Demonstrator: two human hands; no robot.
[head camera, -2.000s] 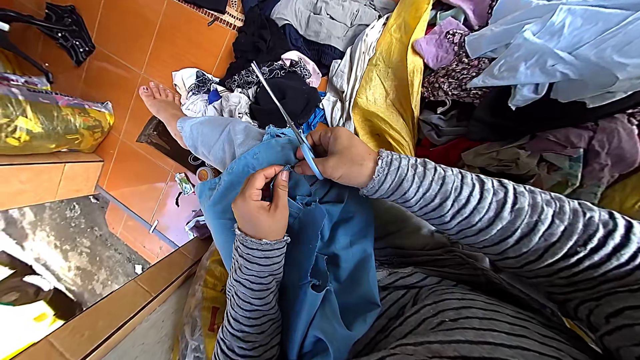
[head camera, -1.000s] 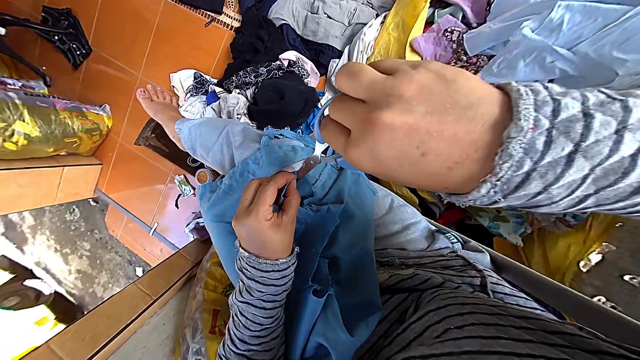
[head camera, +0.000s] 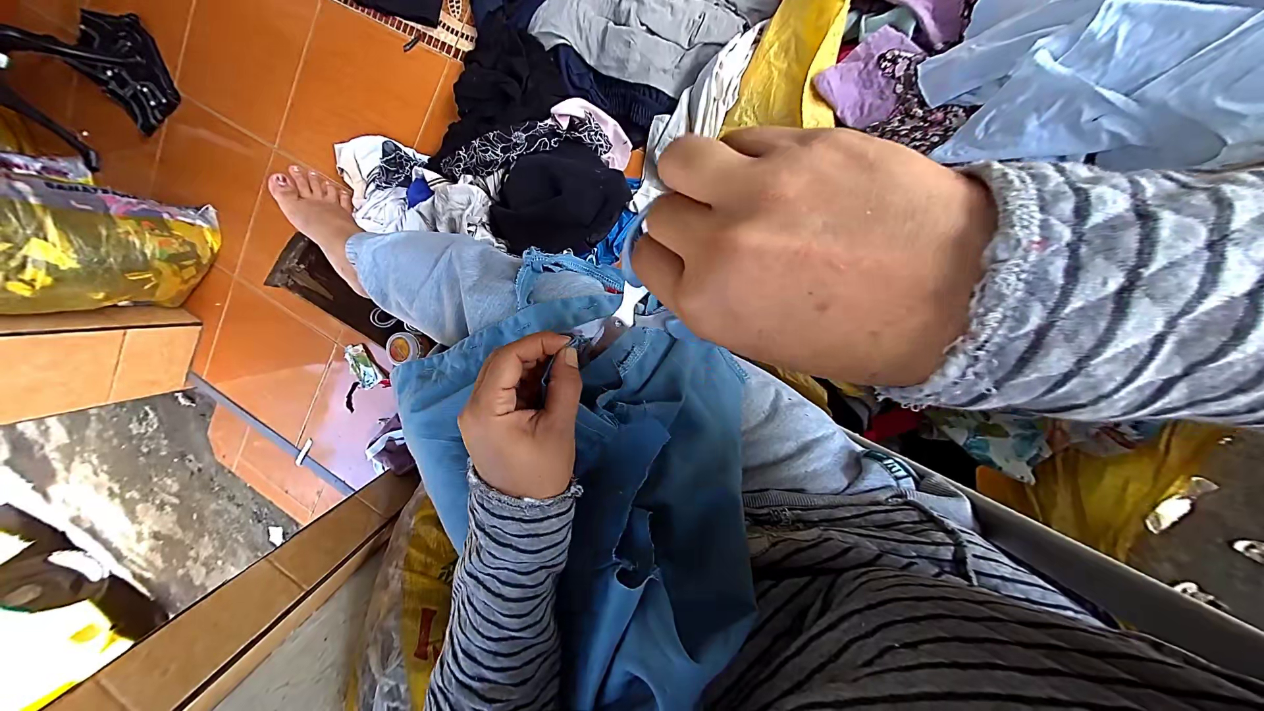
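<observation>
A blue cloth garment (head camera: 681, 454) with frayed, cut edges and a zipper lies across my lap. My left hand (head camera: 523, 415) pinches a fold of it between thumb and fingers. My right hand (head camera: 820, 257) is raised above it to the right, its fingers curled through the blue handles of scissors (head camera: 627, 308). Only a small part of the metal shows beside the fabric, and the blade tips are hidden, so I cannot tell how far the blades are apart. My bare foot (head camera: 311, 202) rests beyond the garment.
Piled clothes (head camera: 563, 197) lie on the orange tiled floor (head camera: 247, 79) ahead, with light blue cloth (head camera: 1116, 79) at the upper right. A filled plastic bag (head camera: 104, 242) is at left. A tiled ledge (head camera: 237, 612) runs along the lower left, and a black hanger-like object (head camera: 118, 59) lies at upper left.
Two seconds ago the scissors' blades pointed up, away from the cloth. The right hand has since risen closer to the camera, with the scissors turned toward the cloth. My left hand still pinches the fabric.
</observation>
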